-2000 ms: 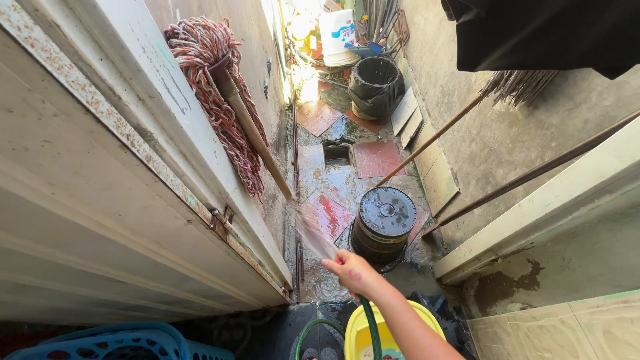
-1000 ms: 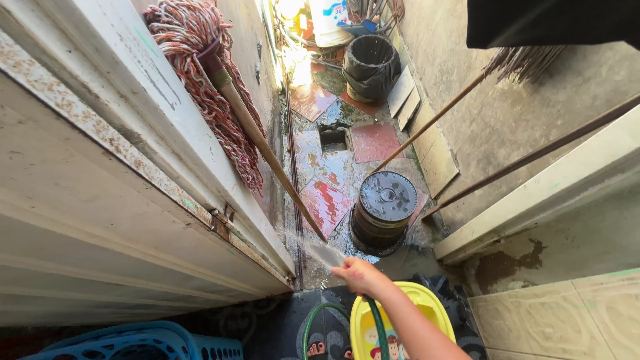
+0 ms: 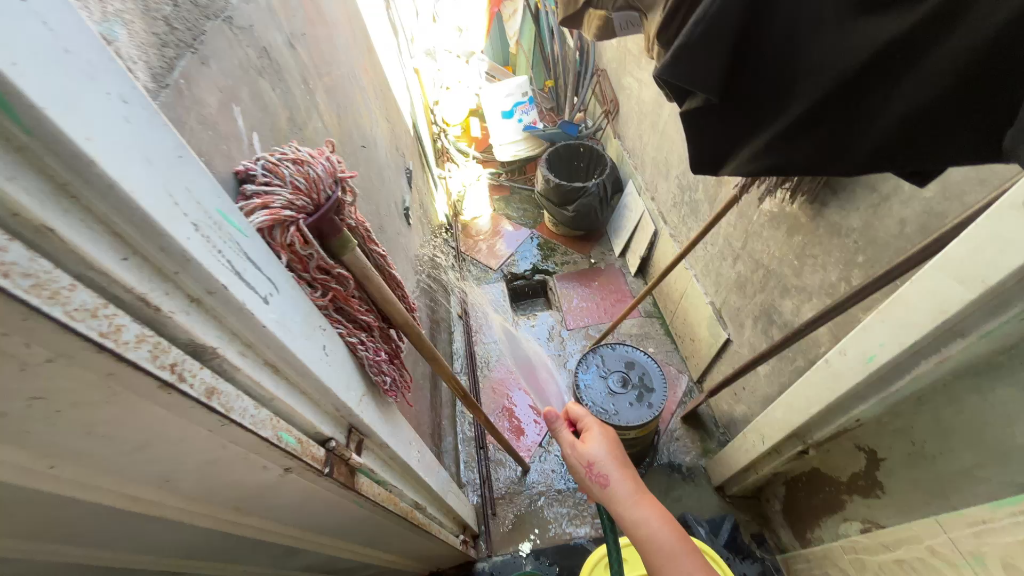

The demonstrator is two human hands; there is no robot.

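My right hand [image 3: 596, 456] holds the end of a green garden hose [image 3: 610, 540], and a fan of water [image 3: 524, 360] sprays from it up and to the left, over the wet floor toward the left wall. Just beyond the hand stands a dark cylindrical container with a wet black lid [image 3: 621, 384]. A string mop [image 3: 320, 264] with red and white strands leans head up against the left wall, its wooden handle [image 3: 432, 356] reaching down to the floor left of my hand. A yellow basin [image 3: 704, 558] shows below my forearm. My left hand is out of view.
A square drain opening [image 3: 530, 296] lies in the tiled floor. Farther back stand a black-lined bucket [image 3: 578, 188] and a white bucket [image 3: 512, 116]. Two long poles lean at the right, one a broom [image 3: 672, 268]. Dark cloth [image 3: 840, 88] hangs upper right; a metal door [image 3: 160, 432] borders the left.
The spray now reaches farther up the passage toward the left wall. The view has tilted up, so the blue basket and the foot seen earlier are out of frame.
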